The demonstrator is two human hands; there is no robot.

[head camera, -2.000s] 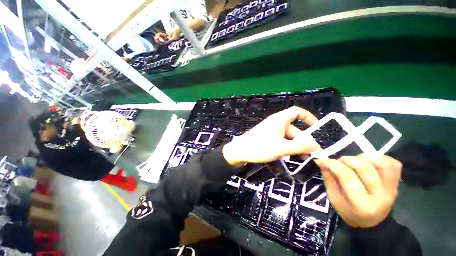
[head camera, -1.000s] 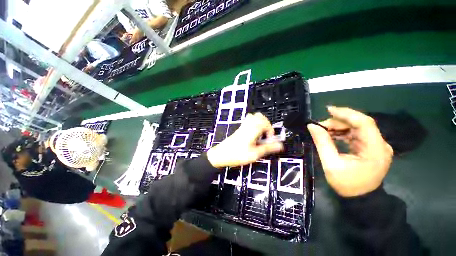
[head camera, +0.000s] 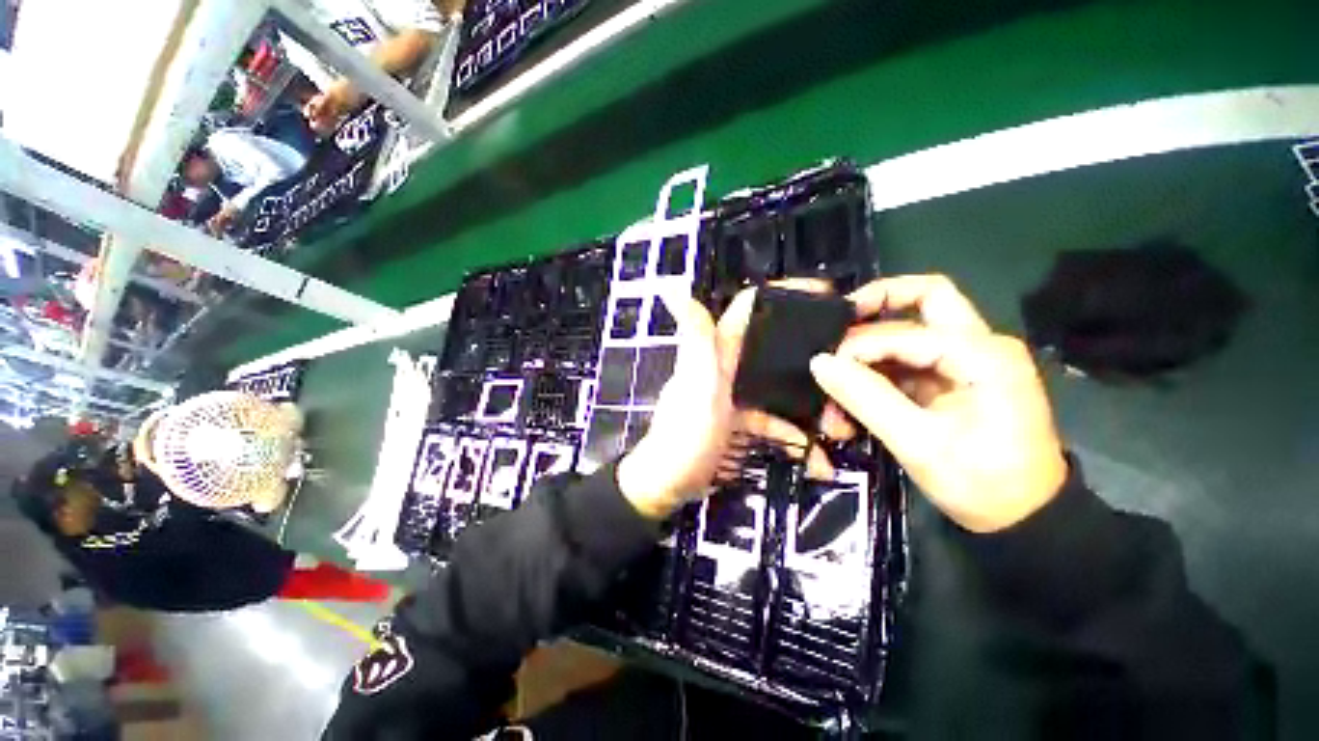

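A small flat black plastic part [head camera: 788, 352] is held between both hands above the tray. My left hand [head camera: 697, 398] holds it from the left and below. My right hand [head camera: 948, 405] has its fingertips on the part's right side and face. The shiny black blister tray [head camera: 680, 586] lies under the hands, with white outlined parts in several pockets. A gridded adhesive sheet [head camera: 637, 311] lies across the tray, partly hidden by my left hand. I cannot tell whether an adhesive piece is on the black part.
Loose white strips [head camera: 391, 471] lie left of the tray. A dark clump [head camera: 1136, 308] lies to the right. The green conveyor [head camera: 1013, 87] with its white rail [head camera: 1085, 138] runs behind. A round fan [head camera: 227, 452], a person [head camera: 145, 543] and metal posts are at left.
The white strip from two seconds ago now lies across the tray. The hands have come together on the black part. The small whitish piece at my left fingertips one second ago no longer shows.
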